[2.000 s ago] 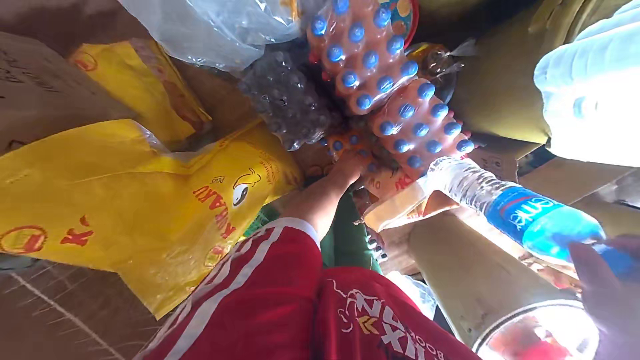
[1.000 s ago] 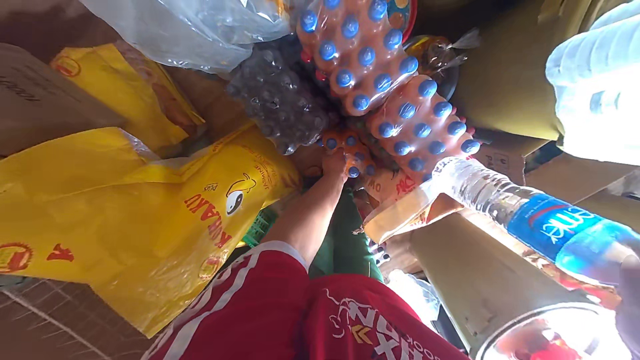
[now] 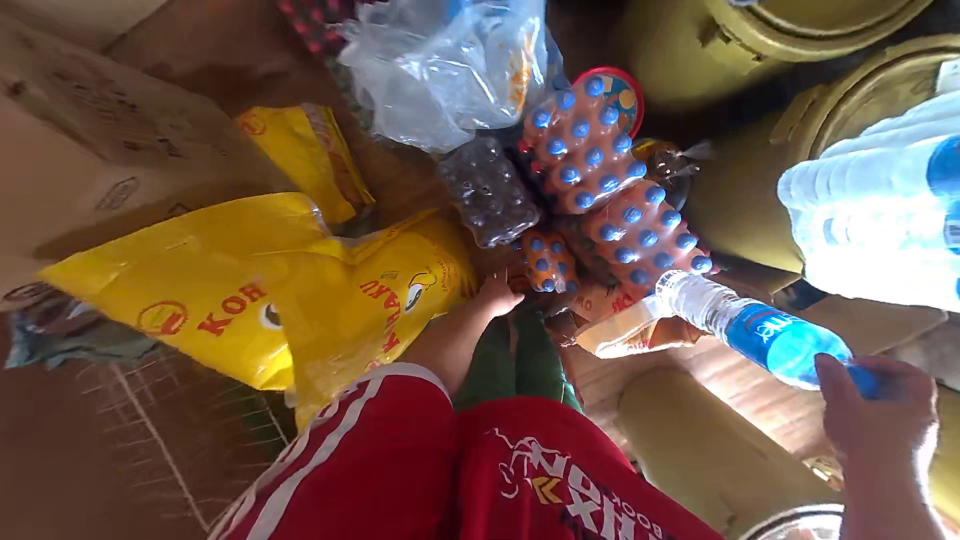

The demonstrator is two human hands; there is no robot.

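Observation:
My right hand [image 3: 881, 409] grips the blue cap end of a clear plastic water bottle [image 3: 757, 330] with a blue label. The bottle lies slantwise, its base toward the shrink-wrapped packs. My left hand [image 3: 501, 295] reaches down beside a small wrapped pack of orange bottles with blue caps [image 3: 550, 261]; its fingers look spread, with nothing seen in them. Larger blue-capped packs, an upper one [image 3: 581, 142] and a lower one [image 3: 645, 234], lie beyond. A dark wrapped pack [image 3: 489, 191] sits to their left. Yellow printed plastic bags [image 3: 300, 300] lie left of my left arm.
Large yellowish drums [image 3: 731, 217] stand at the right, beside a wrapped bundle of clear bottles [image 3: 870, 202]. A cardboard box [image 3: 120, 135] is at the left. Clear plastic bags [image 3: 457, 75] lie at the top. An open carton [image 3: 637, 330] rests near the bottle's base.
My left hand was on the small orange pack and is now just left of it. My right hand, mostly out of view one second ago, shows again on the bottle's cap end.

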